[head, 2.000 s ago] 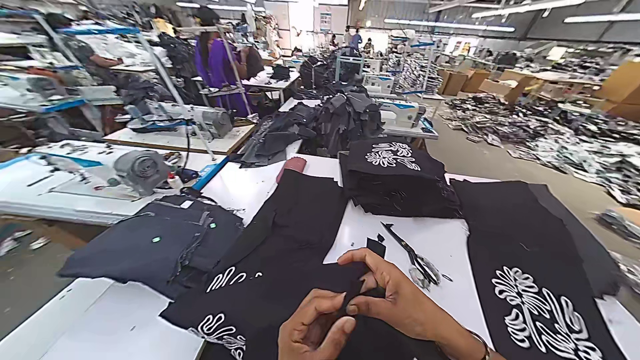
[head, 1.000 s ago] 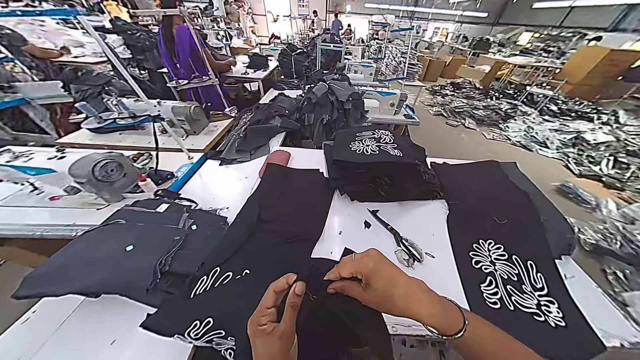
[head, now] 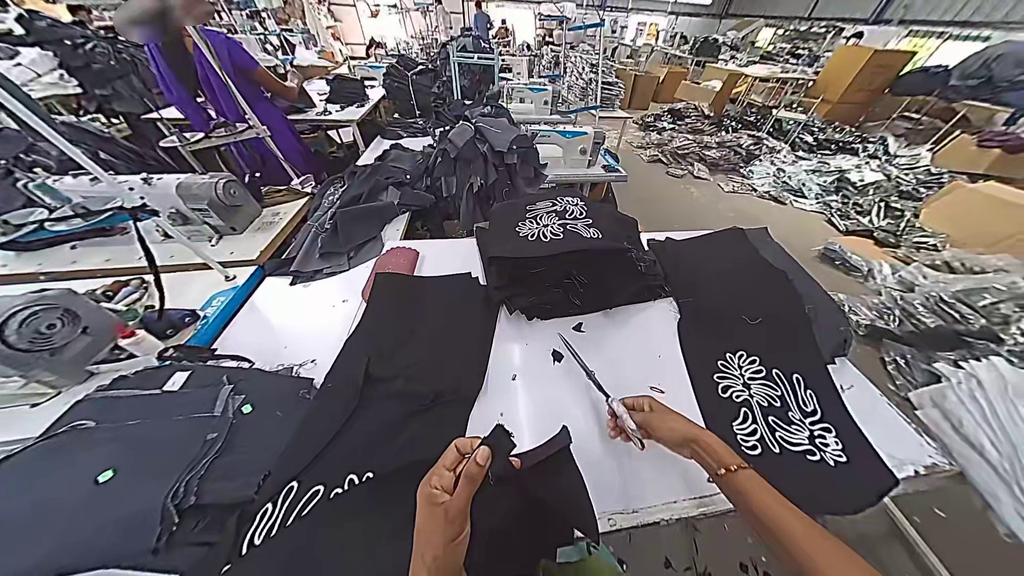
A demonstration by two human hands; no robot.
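My left hand [head: 458,492] pinches the edge of a black fabric piece [head: 532,500] between thumb and fingers, near the table's front. To its right, my right hand [head: 660,424] is closed around the wrapped handles of a pair of scissors [head: 596,380], whose blades point up and left over the white table. A black panel [head: 400,360] with white looped embroidery lies left of the hands. Another embroidered black panel [head: 720,312] lies on the right. Behind the scissors sits a stack of black pieces [head: 568,280], embroidered on top. Small black scraps [head: 558,356] lie by the blades.
Dark grey garment pieces [head: 96,472] cover the left side. Sewing machines [head: 200,200] stand beyond them, and a heap of dark cloth [head: 480,160] lies behind the stack. A person in purple [head: 248,104] is at a far table. Bundles [head: 856,176] and cardboard boxes [head: 860,72] are at right.
My right hand has left the fabric and taken hold of the scissors, which lay on the table before. My left hand still holds the black fabric.
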